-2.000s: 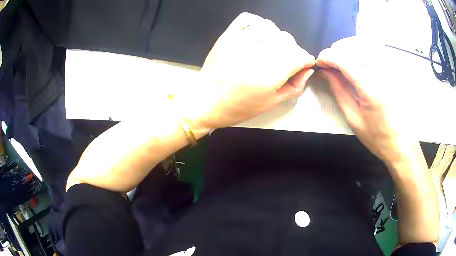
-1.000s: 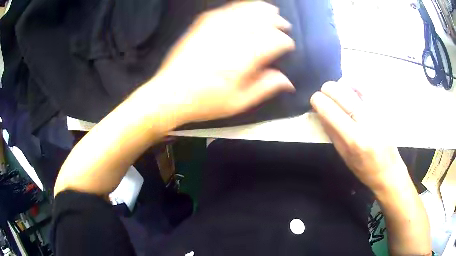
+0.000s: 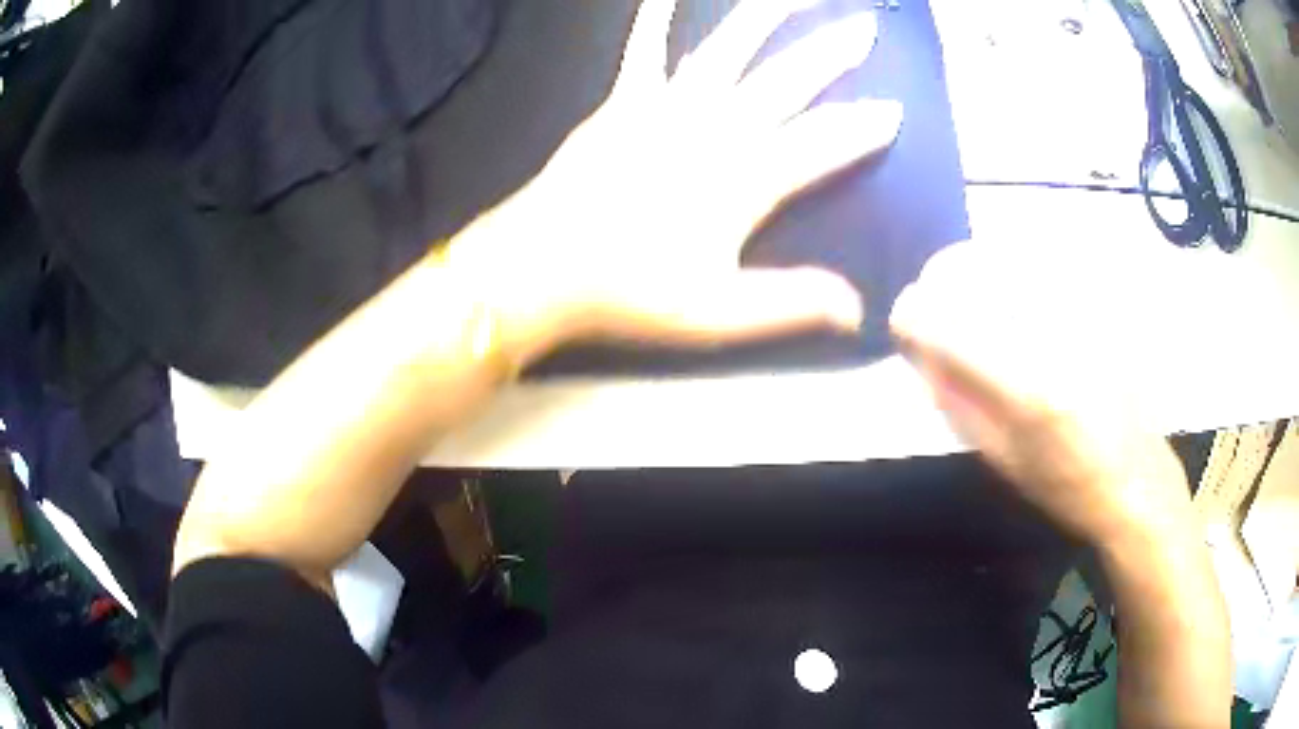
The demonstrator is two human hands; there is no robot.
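A large dark garment piece (image 3: pixel 328 257) covers the left and middle of the white table and looks blue under the lamp at its right end. My left hand (image 3: pixel 698 200) lies on it with fingers spread, thumb pointing right near its lower edge. My right hand (image 3: pixel 1026 356) is at the cloth's lower right corner, thumb and finger close together there; glare hides whether they pinch the cloth. The presser foot and needle cannot be made out.
Black-handled shears (image 3: pixel 1197 164) lie at the upper right of the table (image 3: pixel 684 423). Thin metallic items (image 3: pixel 1232 57) lie at the top right edge. A dark seam line crosses the table at right. My black-clothed lap is below the table edge.
The dark cloth was turned or replaced by a bunched part with a curved outline and now reaches nearer the front edge. My left hand left the right fingertips and spread flat on it.
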